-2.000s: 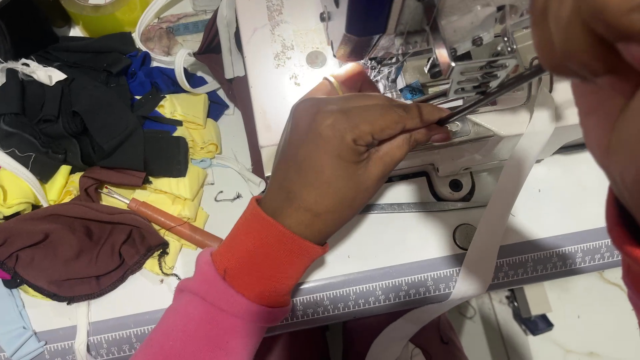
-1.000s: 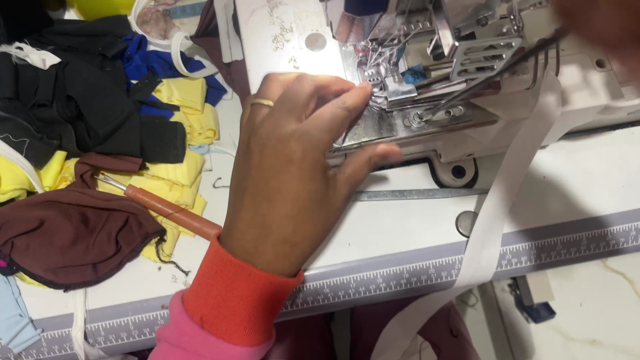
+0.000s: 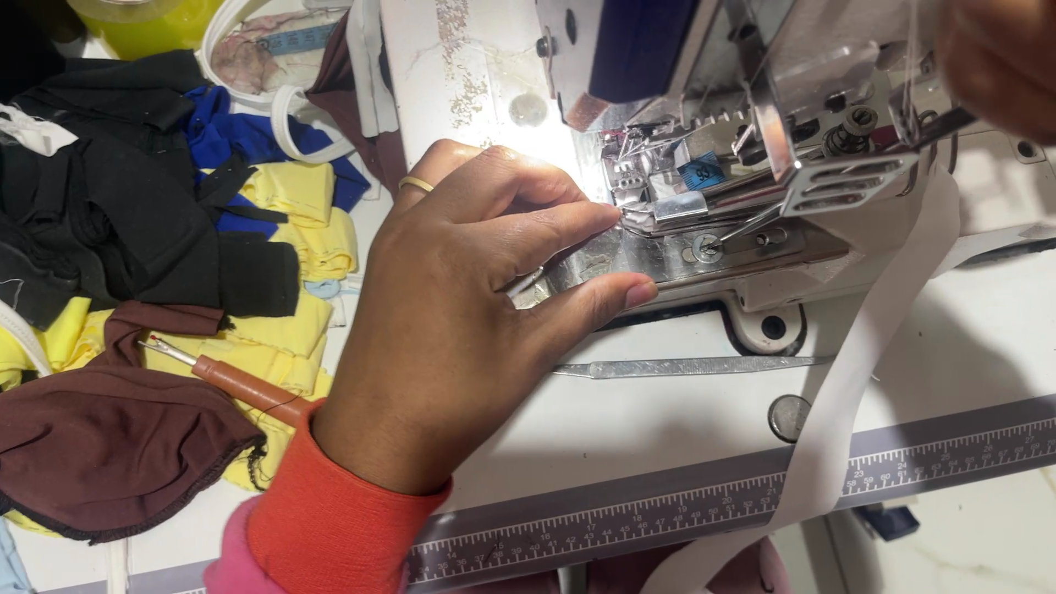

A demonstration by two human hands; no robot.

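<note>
My left hand (image 3: 470, 305) rests on the metal bed of a sewing machine (image 3: 635, 58), its index fingertip at the edge of the lit presser foot area and its thumb apart from the fingers. Whether a thread is under the fingertip cannot be told. My right hand (image 3: 1002, 70), blurred and cut off at the top right, is at the handle end of a slim screwdriver (image 3: 747, 227). The screwdriver's tip meets a screw (image 3: 707, 247) on the bed plate. A white elastic band (image 3: 874, 346) hangs from the machine over the table's front edge.
Metal tweezers (image 3: 701, 367) and a round metal disc (image 3: 789, 417) lie before the machine. A printed ruler strip (image 3: 627, 528) runs along the table edge. At left are black fabric (image 3: 140, 214), yellow fabric (image 3: 289, 194), brown fabric (image 3: 115, 445) and a brown-handled seam ripper (image 3: 247, 392).
The left thumb and fingers, close together at the dark tool two seconds ago, are now apart and lower on the machine bed. The screwdriver's tip now shows at the screw.
</note>
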